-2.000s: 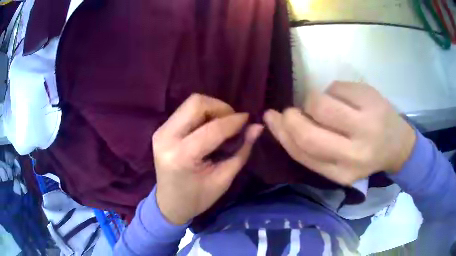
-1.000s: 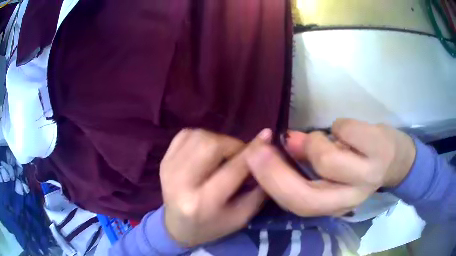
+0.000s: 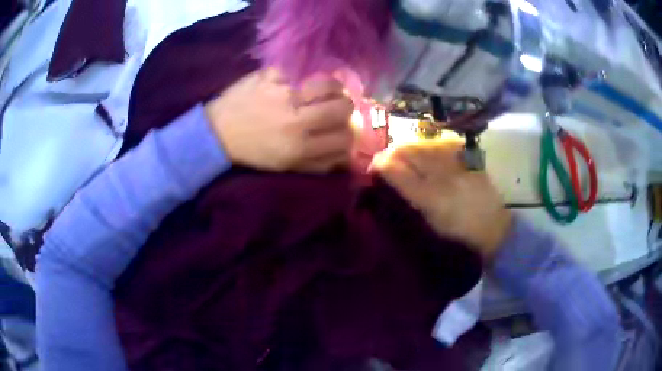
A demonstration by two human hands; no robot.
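The maroon garment body (image 3: 290, 261) spreads from the lit needle area down towards my lap. My left hand (image 3: 287, 123) lies on the cloth just left of the needle area, fingers curled; whether it grips the cloth is hidden. My right hand (image 3: 443, 188) is at the cloth's edge just right of the needle area, blurred, its fingertips in the bright light. The sewing machine head (image 3: 457, 54) is above my hands; glare hides the exact needle point. Pink fluffy cloth (image 3: 327, 36) hangs at the head's left side.
Scissors with a green and a red handle loop (image 3: 555, 177) lie right of the machine. A pale garment section (image 3: 54, 148) with a dark maroon piece (image 3: 91, 36) lies at the left. A small pale piece (image 3: 459, 319) shows below my right hand.
The view has shifted up to show the machine head. Both hands have moved from the cloth near the table's front edge to the needle area, and the maroon cloth has shifted with them.
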